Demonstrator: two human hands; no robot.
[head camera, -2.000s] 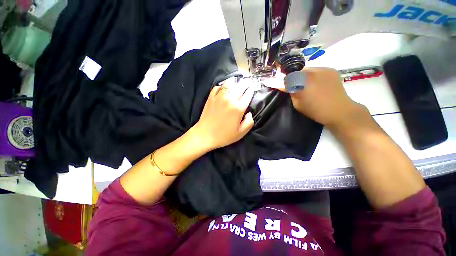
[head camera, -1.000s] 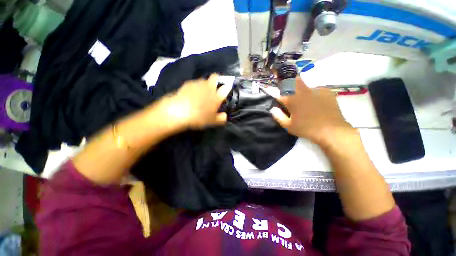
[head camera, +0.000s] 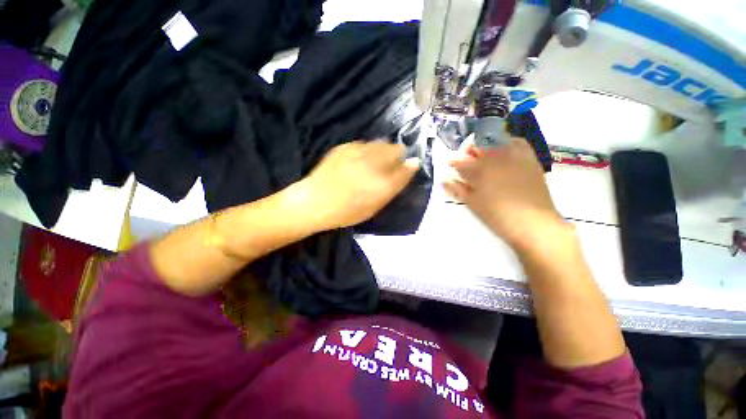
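A large black garment (head camera: 245, 123) lies bunched over the left of the white table, partly hanging over its front edge. A small white label (head camera: 180, 30) shows on it at the far left. My left hand (head camera: 368, 182) has its fingers closed on the cloth just in front of the needle area. My right hand (head camera: 495, 182) is right of it, with curled, blurred fingers below the tension knob (head camera: 491, 131); whether it pinches anything I cannot tell. The presser foot (head camera: 450, 105) sits above the garment's right edge. A black piece (head camera: 530, 137) shows behind my right hand.
The white sewing machine head (head camera: 687, 61) with "Jack" lettering spans the upper right. A black phone (head camera: 646, 217) and red snips (head camera: 579, 158) lie at right. A measuring strip (head camera: 491, 296) runs along the front edge. A purple machine (head camera: 29, 98) stands at far left.
The view has shifted. The cloth in front of the needle has moved left, away from my right hand, baring white table there. A black piece now shows right of the knob.
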